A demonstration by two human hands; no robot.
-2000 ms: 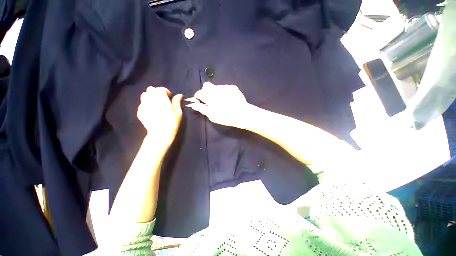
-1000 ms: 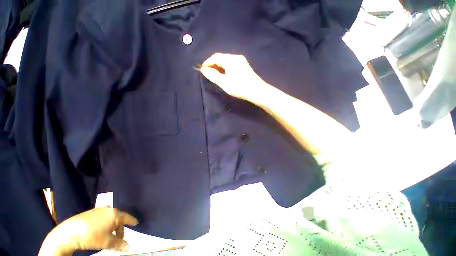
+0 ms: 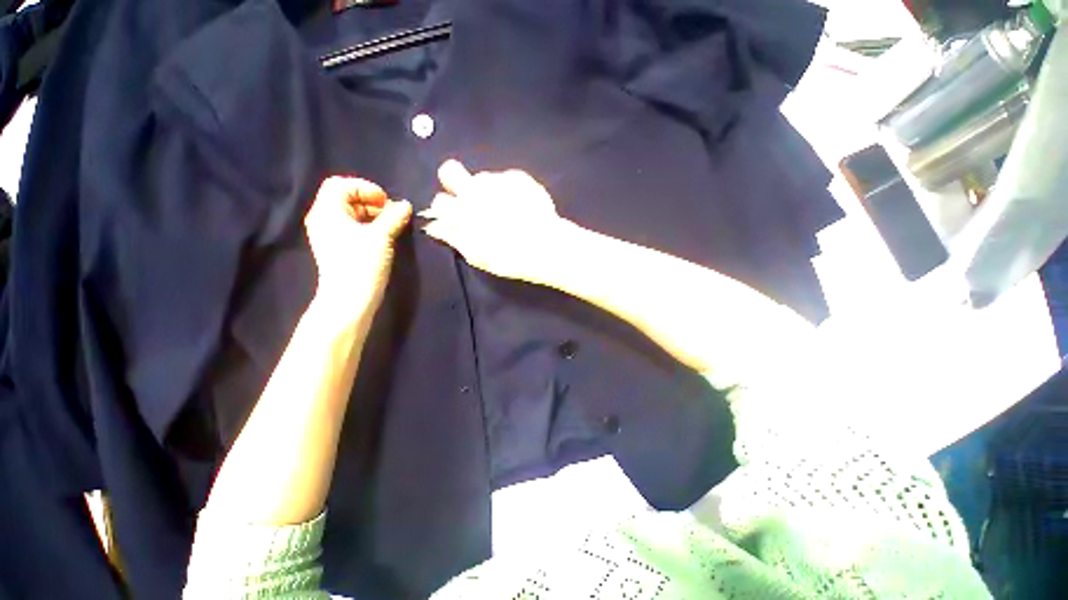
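A dark navy jacket (image 3: 621,176) lies front up before me, neck at the top. A shiny pale button (image 3: 423,125) shows below the neck, and dark buttons (image 3: 568,349) show on the lower right part, where the front hangs open over the lining. My left hand (image 3: 355,240) pinches the front edge (image 3: 471,340) just below the pale button. My right hand (image 3: 492,220) meets it there from the right, fingertips pinched at the same edge. A small tool or thread may be at the right fingertips; glare hides which.
A black phone (image 3: 894,212) lies on the white table (image 3: 995,363) at the right, beside a translucent plastic bag (image 3: 1017,176). Other dark garments lie at the left. A striped black bar (image 3: 387,45) shows inside the neck.
My left hand has come up from the jacket's lower left hem to the front edge. My right hand has moved slightly down and left. The jacket has shifted slightly down and left in view.
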